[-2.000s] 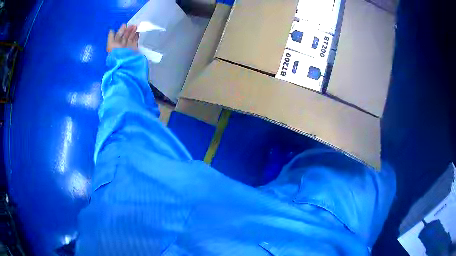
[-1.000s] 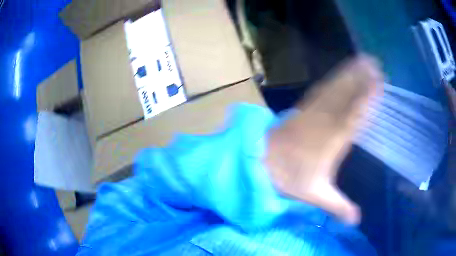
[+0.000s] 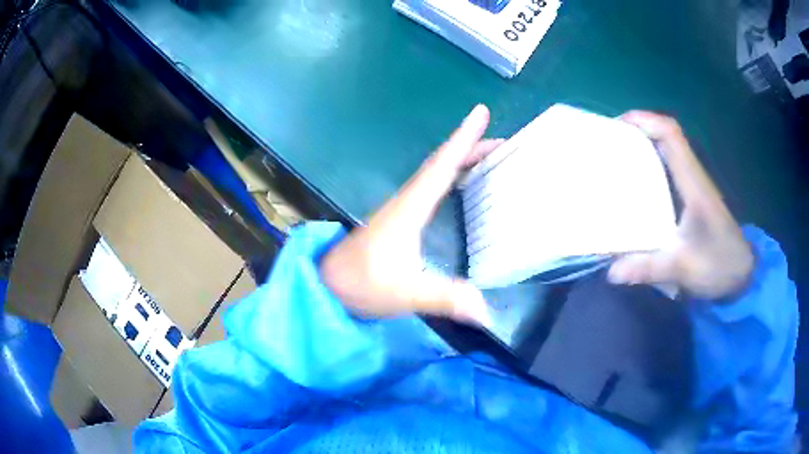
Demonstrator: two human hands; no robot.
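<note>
A thick stack of white booklets or papers [image 3: 572, 191] is held above the green bench top, its layered edges showing on the left. My right hand [image 3: 696, 217] grips its right side, thumb at the lower edge and fingers around the far corner. My left hand [image 3: 399, 248] is blurred and spans the left side, a fingertip at the far left corner and the thumb near the lower left corner. A gap shows between the palm and the stack. The contact of the thumb is not clear.
White BT200 printed items [image 3: 497, 31] lie on the green bench [image 3: 310, 89] at the far edge of view. Printed white items [image 3: 776, 53] show upper right. A dark flat object [image 3: 612, 346] is below the stack. An open carton [image 3: 164, 239] with BT200 boxes [image 3: 146, 319] stands left.
The view has turned from the carton to the bench. The carton now appears at lower left. Both hands are now at the white stack, which lay at the right one second ago.
</note>
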